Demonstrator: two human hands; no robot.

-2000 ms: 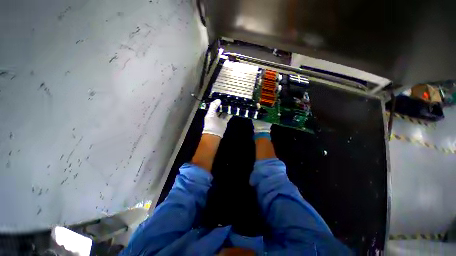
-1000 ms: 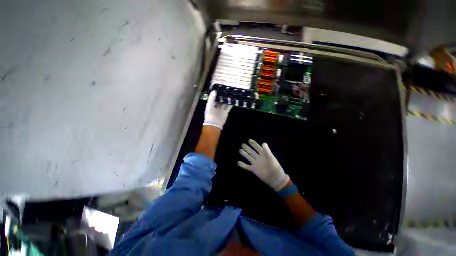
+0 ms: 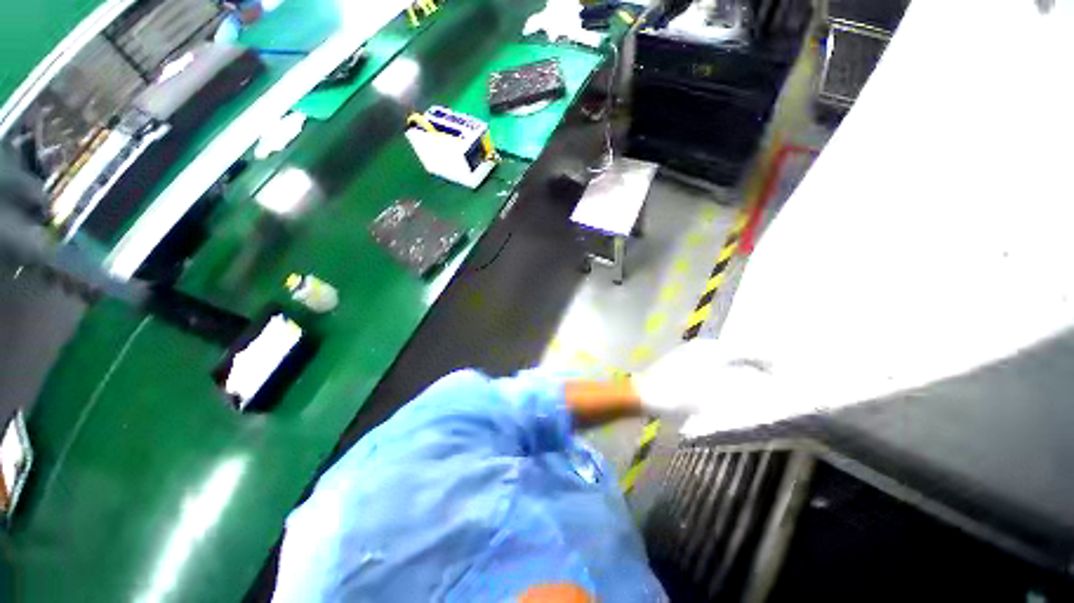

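My left hand [image 3: 697,379], in a white glove, reaches to the right from the blue sleeve. It lies at the lower left edge of a large white panel [image 3: 907,271]. The glove and the panel are both overexposed and merge, so the fingers and any grip cannot be made out. My right hand is out of the picture. The circuit board is not in view.
A long green bench [image 3: 389,318] runs along the left. On it are a white tape machine [image 3: 453,147], dark foam pads [image 3: 415,233], a bottle [image 3: 312,292] and a black-framed white box [image 3: 265,356]. A small stool [image 3: 615,198] stands beyond; slatted metal [image 3: 718,507] lies below the panel.
The view has swung left from the board on the black surface to the bench and floor. The left hand has left the board and is at the panel edge. The right hand has gone out of view.
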